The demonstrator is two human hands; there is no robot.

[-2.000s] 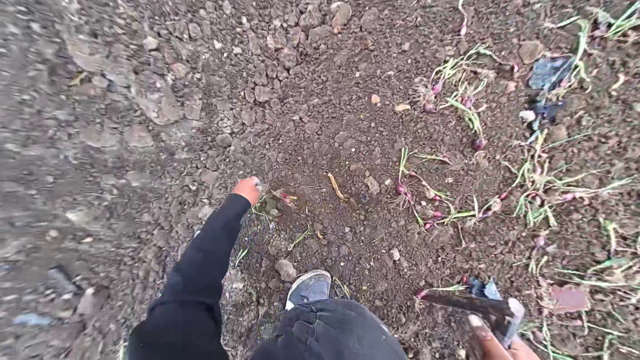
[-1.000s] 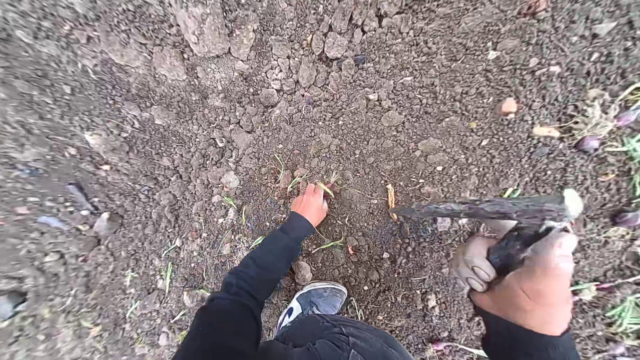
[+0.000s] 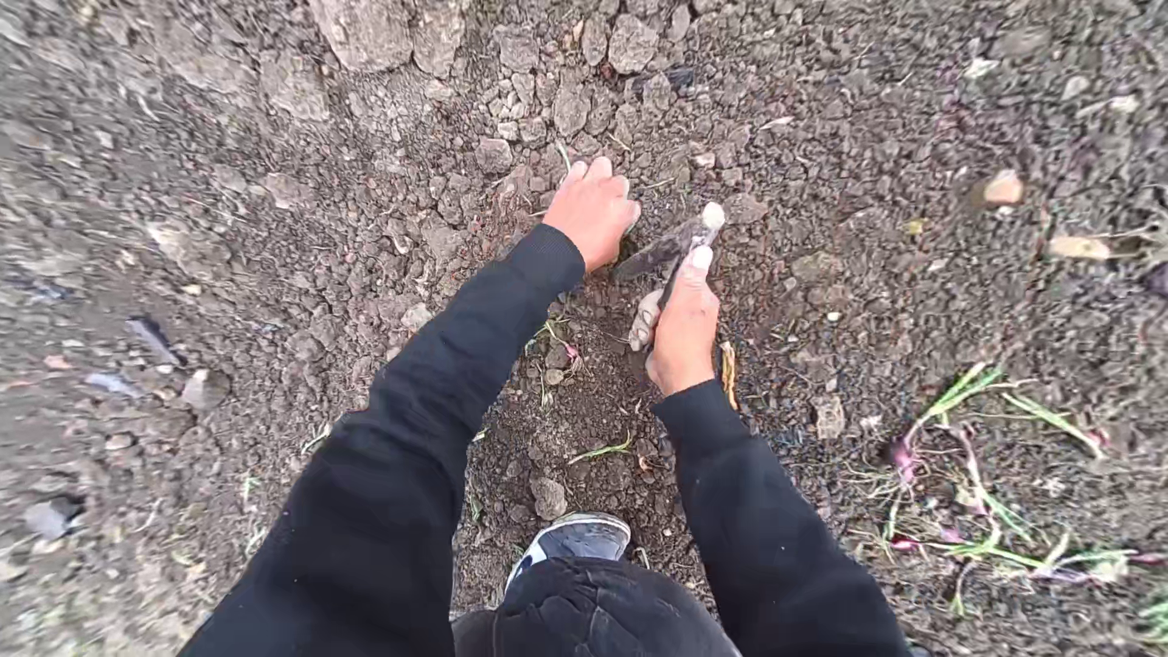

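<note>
My right hand point(image 3: 684, 324) grips the dark handle of a short hand tool point(image 3: 659, 254), whose long, worn head points left and down to the soil. Close beside its tip, my left hand point(image 3: 593, 214) is curled down at the ground; a thin pale stem point(image 3: 564, 155) shows at its fingers, and whether it is held I cannot tell. A small onion seedling with a pink bulb point(image 3: 571, 350) lies in the soil below my left wrist. A green shoot point(image 3: 602, 450) is nearer my shoe.
Uprooted red onion seedlings point(image 3: 903, 461) lie scattered at the right. My shoe point(image 3: 579, 538) stands on the soil at the bottom. Large clods point(image 3: 365, 32) are at the top, and a stone point(image 3: 1004, 188) is at the upper right.
My right hand has come in from the right with the tool, up beside my left hand. My left hand is farther up the soil from my shoe than before.
</note>
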